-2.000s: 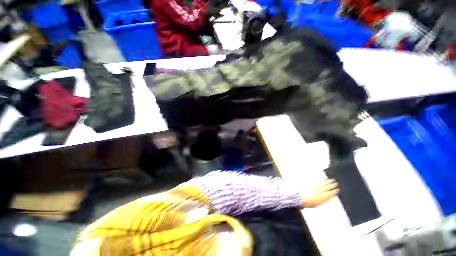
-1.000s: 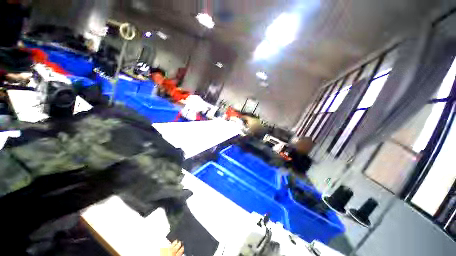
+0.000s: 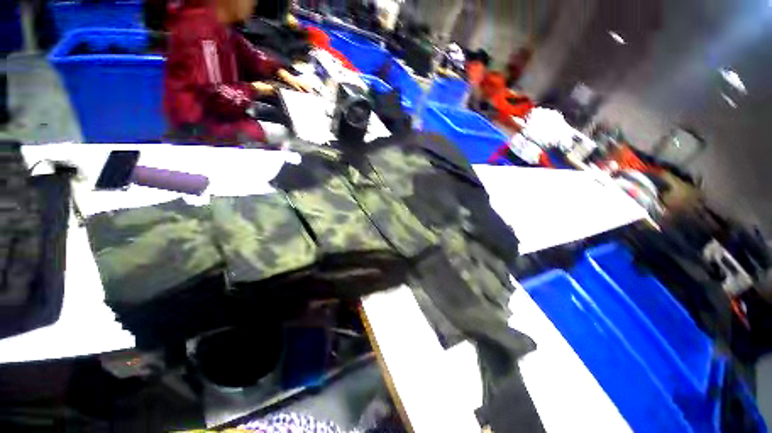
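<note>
A long linked pile of camouflage panels [image 3: 262, 232] lies across the white table and bends down over the adjoining white machine table [image 3: 427, 359]. Its dark underside hangs over the near edge. A narrow black cloth panel [image 3: 510, 397] trails from the pile to the bottom edge of the picture. Neither of my hands is in the picture. Only a bit of patterned purple-white sleeve shows at the bottom edge. The picture is somewhat blurred.
A black phone-like object [image 3: 118, 169] and a purple roll [image 3: 172, 179] lie at the back left. Dark cloth [image 3: 30, 245] lies at the far left. Blue crates [image 3: 592, 338] stand at the right. A person in a maroon jacket [image 3: 199, 72] sits behind the table.
The view swung right and up, then back left. The hand seen by the black panel earlier is out of the picture now. The camouflage pile still lies across both tables.
</note>
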